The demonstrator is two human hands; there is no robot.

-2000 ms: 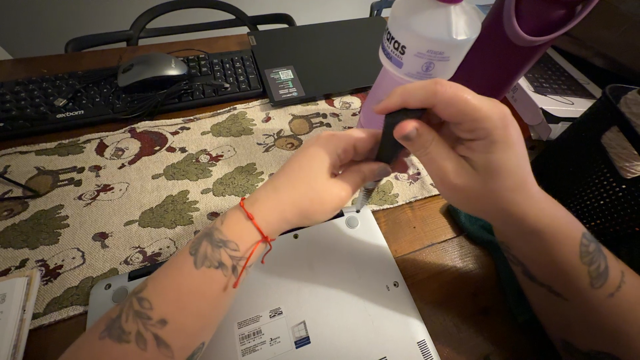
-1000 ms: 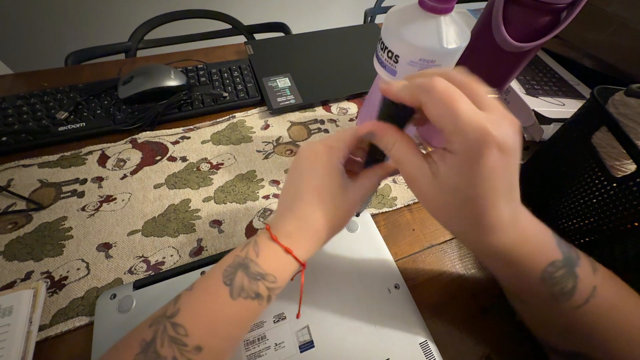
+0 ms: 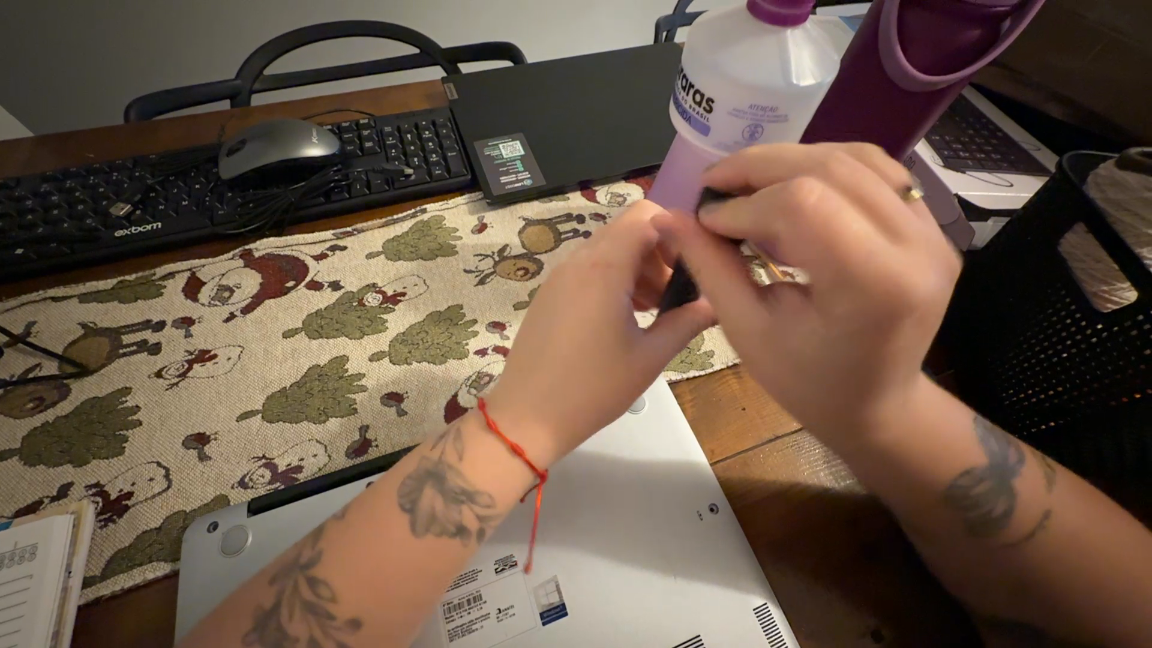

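Note:
Both my hands meet over the far right corner of a silver laptop [image 3: 648,477], which lies with its underside up. My left hand [image 3: 594,315] grips the lower part of a black tool handle [image 3: 679,286], likely a screwdriver's. The fingers of my right hand [image 3: 828,270] close around its upper end. The tool's tip is hidden behind my hands. Screws, round rubber feet, vents and a printed label show on the laptop's bottom cover.
A patterned table runner [image 3: 351,360] lies beyond the laptop. Behind it are a black keyboard [image 3: 72,207], a grey mouse [image 3: 279,151] and a flat black device [image 3: 576,108]. A plastic bottle [image 3: 765,72], a purple flask [image 3: 900,81] and a black perforated basket [image 3: 1062,333] stand at right.
Two seconds ago the tool's metal shaft showed at the laptop's corner; now it is hidden. My right hand has shifted its grip on the handle, and my left hand has moved up along with it.

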